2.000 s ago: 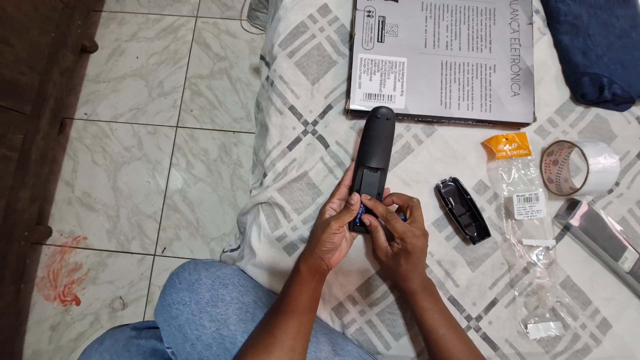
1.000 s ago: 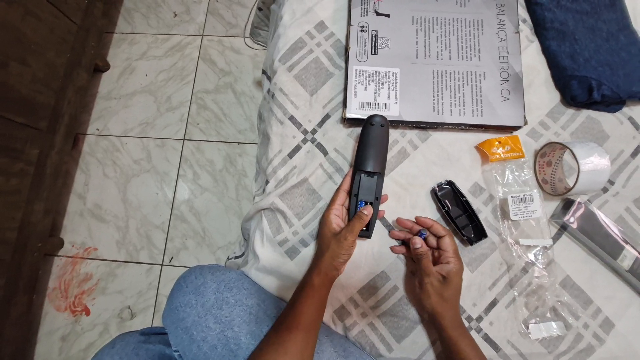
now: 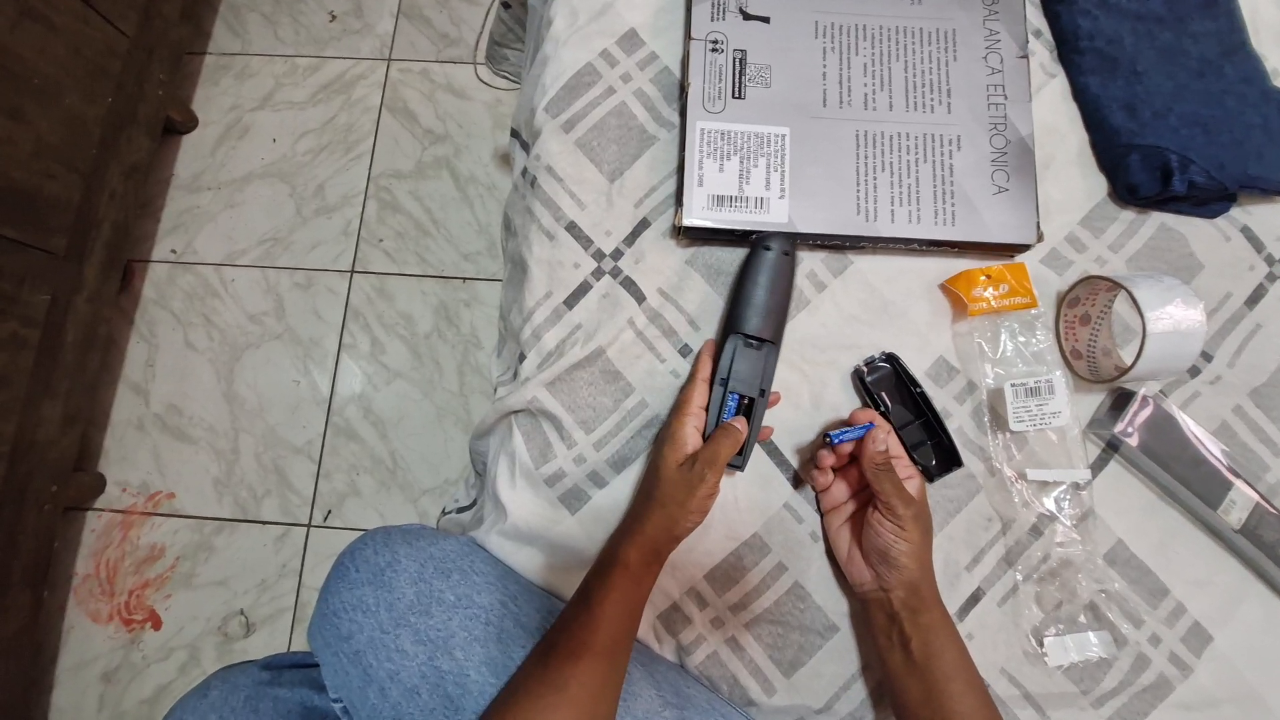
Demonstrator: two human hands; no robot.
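My left hand [image 3: 695, 455] holds a black remote control [image 3: 762, 300] back side up, its battery compartment uncovered. One blue battery [image 3: 732, 408] lies in the compartment, with my left thumb at its lower end. To the right, my right hand [image 3: 875, 500] is raised over the bed, a second blue battery [image 3: 849, 434] pinched between thumb and fingers. Just beyond those fingers a glossy black battery cover [image 3: 915, 415] rests on the sheet, its hollow side up.
A grey printed box [image 3: 860, 120] lies at the top of the patterned bedsheet [image 3: 590, 440]. On the right are a clear plastic packet [image 3: 1030, 350], a roll of clear tape [image 3: 1170, 328], a dark item in clear wrapping [image 3: 1200, 460] and dark blue cloth [image 3: 1170, 100]. Tiled floor [image 3: 250, 390] borders the bed.
Two seconds ago both hands were at the battery compartment. My right hand has since moved away to the right with a battery, while my left hand still holds the remote control.
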